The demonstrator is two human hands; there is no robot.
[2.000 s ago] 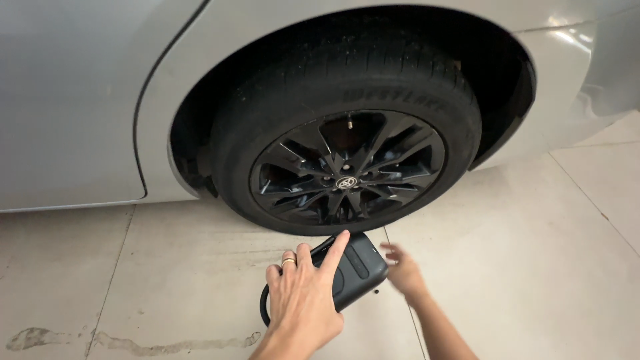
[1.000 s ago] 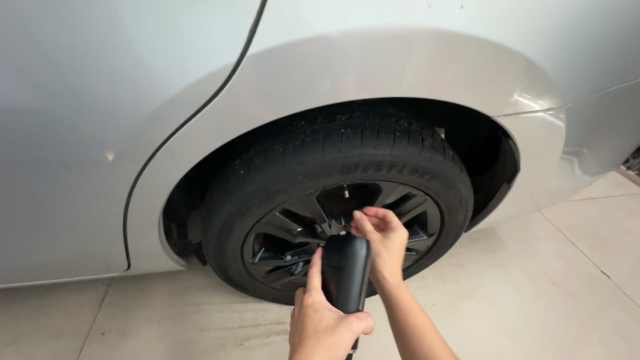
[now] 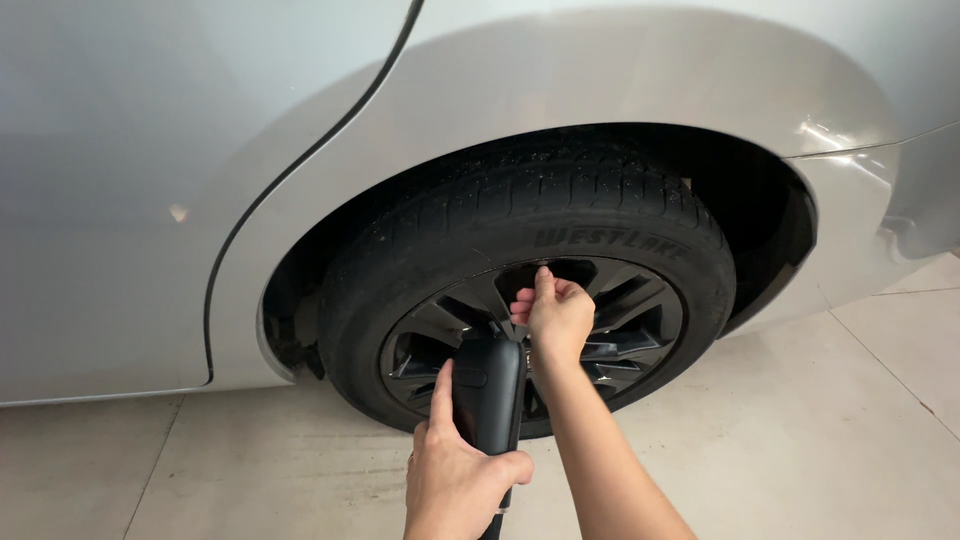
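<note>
My left hand (image 3: 461, 476) is wrapped around a black portable device (image 3: 491, 394), likely a tire inflator, held upright with its upper end in front of the wheel. A short dark hose or strap (image 3: 493, 527) shows below that hand. My right hand (image 3: 555, 311) is at the upper rim of the black alloy wheel (image 3: 465, 300), its thumb and fingers pinched where the tire valve stem sits. The fingers cover the valve, so whether anything is between them cannot be seen. Around the rim is the black Westlake tire (image 3: 375, 300).
The silver car body (image 3: 525, 75) arches over the wheel, with a door seam (image 3: 300, 157) to its left. The dark wheel well (image 3: 757, 217) surrounds the tire. Pale floor tiles (image 3: 810, 442) lie beneath the car.
My right hand has moved up from beside the device to the valve at the upper rim. My left hand has raised the device from low by the tire to in front of the wheel.
</note>
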